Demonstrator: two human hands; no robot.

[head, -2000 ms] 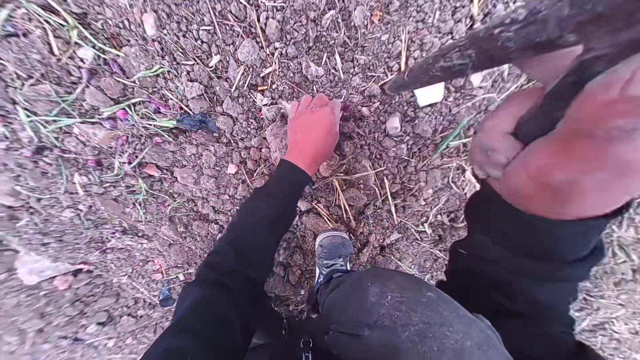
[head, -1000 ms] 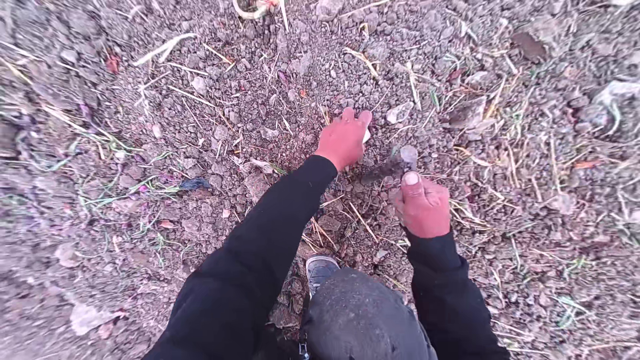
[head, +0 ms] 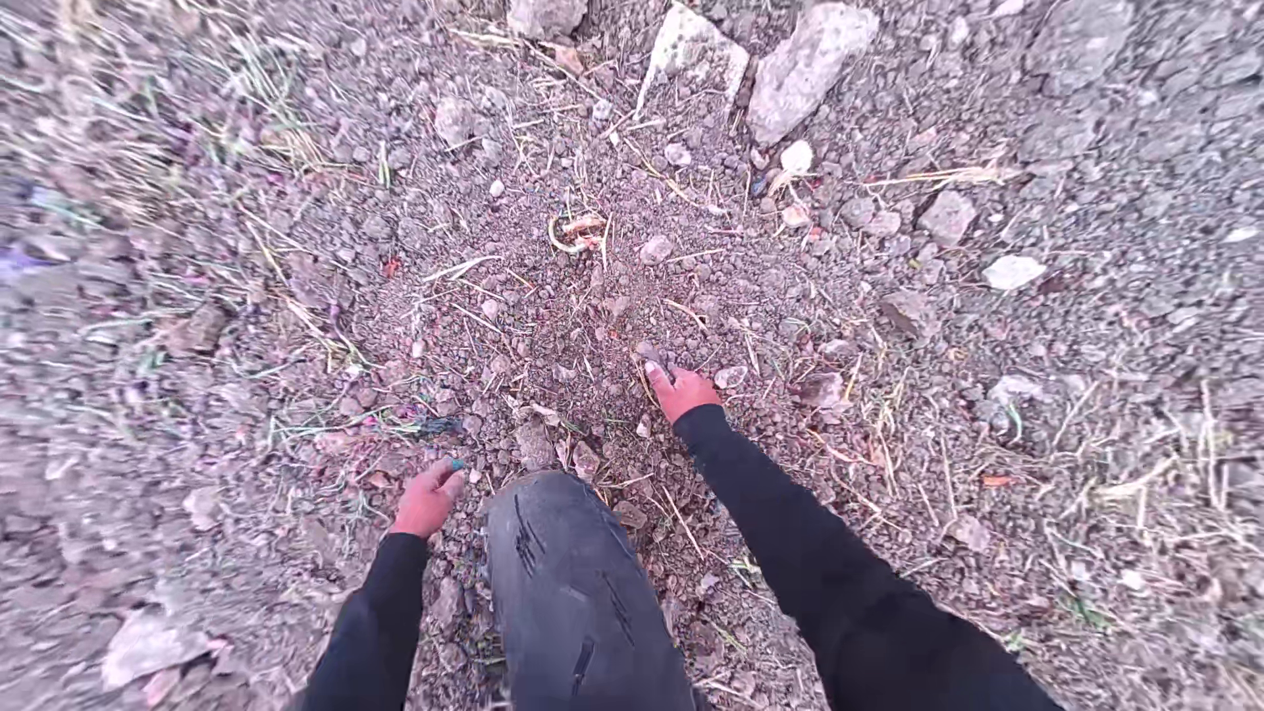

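My left hand (head: 427, 502) is low over the soil left of my knee, its thumb and fingers pinched on a small teal piece (head: 457, 464). What that piece is cannot be told. Forward of the knee and to its right, my right hand (head: 683, 393) is closed around a dark hand tool (head: 648, 352); only its blunt, greyish-brown end shows past the thumb, and the rest is hidden by the hand. Beneath both hands lies loose, cloddy soil (head: 553, 326) with small stones and dry stalks.
My knee in dark trousers (head: 573, 583) rises between the arms. Large pale stones (head: 805, 69) lie at the top, beside a flat angular one (head: 696, 54). A dark scrap (head: 437, 426) lies near my left hand. Dry straw (head: 1165, 474) covers the ground at right.
My left hand has drawn back from the soil in front to the left of my knee and now holds a teal piece. My right hand still grips the tool. The view has shifted forward.
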